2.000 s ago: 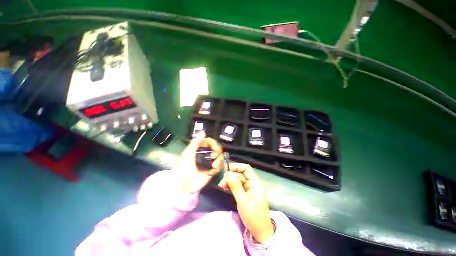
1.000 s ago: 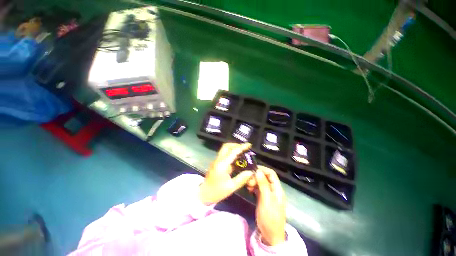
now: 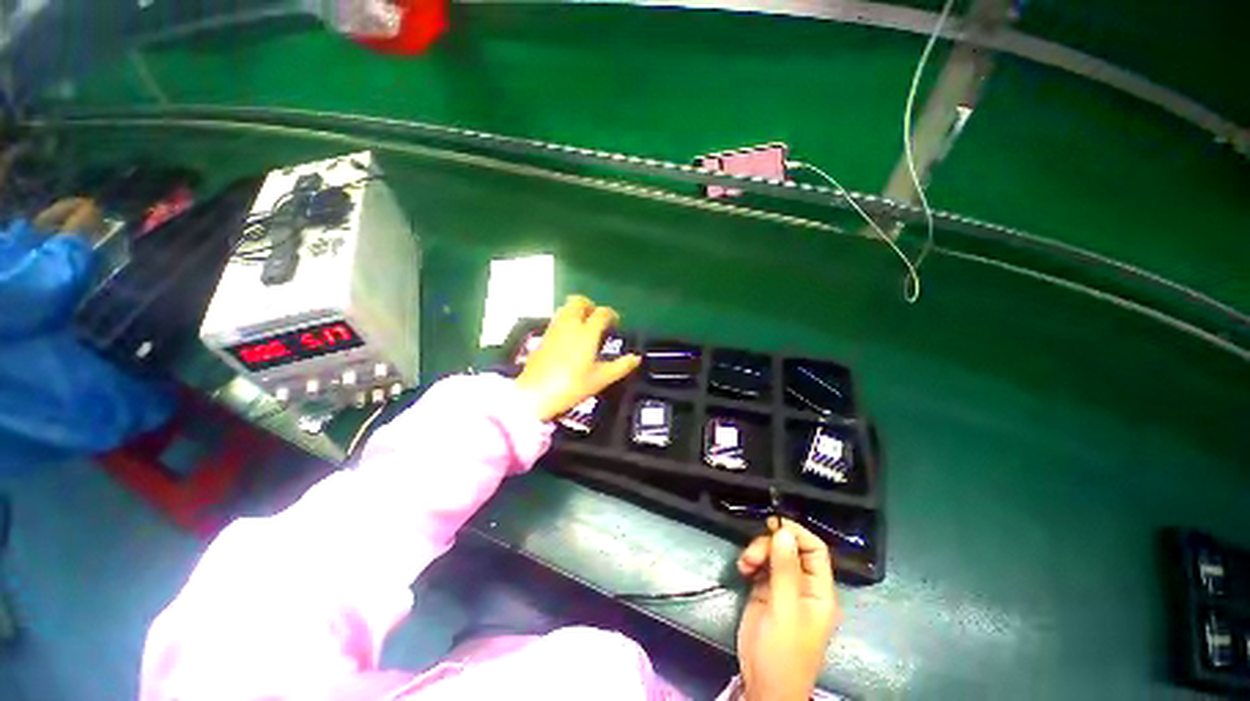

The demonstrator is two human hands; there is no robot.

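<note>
Black foam tray (image 3: 877,479) sits on another tray, with dark watch units in its pockets. Front-row units, such as one watch unit (image 3: 654,422), show white code-like patterns. Back-row units towards the right have dark screens. My left hand (image 3: 565,359) is over the tray's left end, thumb and fingers around a watch unit (image 3: 613,347) in the second back pocket; whether it still grips is unclear. My right hand (image 3: 788,603) pinches the upright tip of a thin dark lead (image 3: 776,510) at the tray's front edge. Its cable trails left.
Power supply (image 3: 309,288) with red digits and coiled cables stands left. White paper (image 3: 518,295) lies behind the tray. A pink device (image 3: 744,167) with white cable is on the rear rail. Another watch tray (image 3: 1182,616) is far right. A person's blue sleeve (image 3: 48,288) is at left.
My hands have separated. The left has moved from in front of the tray to the back-row pocket, which was empty and now holds a unit. The right has moved right with the lead. The view has shifted.
</note>
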